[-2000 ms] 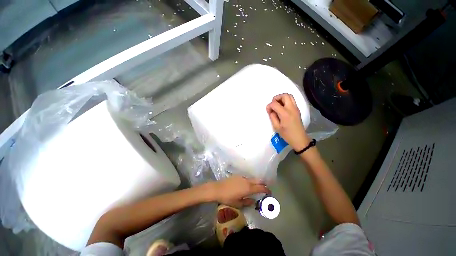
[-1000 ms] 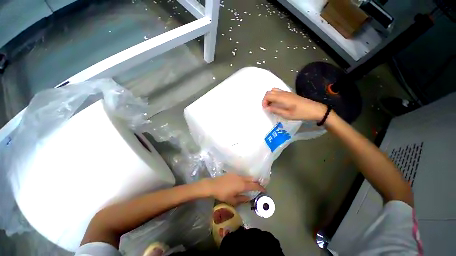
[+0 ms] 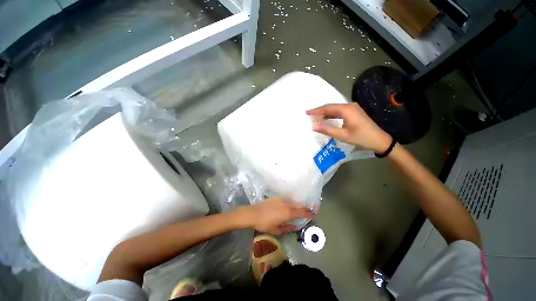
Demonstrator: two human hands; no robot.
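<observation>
A white parent roll (image 3: 273, 126) lies on the floor in front of me, with clear plastic wrap (image 3: 305, 191) around its near and right sides. A blue label (image 3: 329, 156) is on the wrap. My right hand (image 3: 351, 126) is over the roll's right side, just above the label, thumb and fingers apart. My left hand (image 3: 282, 216) is at the roll's near lower end, on the wrap; whether its fingers grip film is hidden. A silver ring-like collar (image 3: 313, 238) with a dark centre hole stands on the floor beside my left fingertips.
A second white roll (image 3: 100, 194), partly covered by crinkled film (image 3: 88, 111), lies at left. A pale frame (image 3: 176, 46) crosses behind. A black round fan base (image 3: 382, 97) is right of the roll. A vented cabinet (image 3: 499, 235) stands at right. My feet are at bottom centre.
My right hand has moved above the blue label, its forearm swung right, and its fingers have spread. The label and wrap have shifted slightly. My left hand stays near the same place.
</observation>
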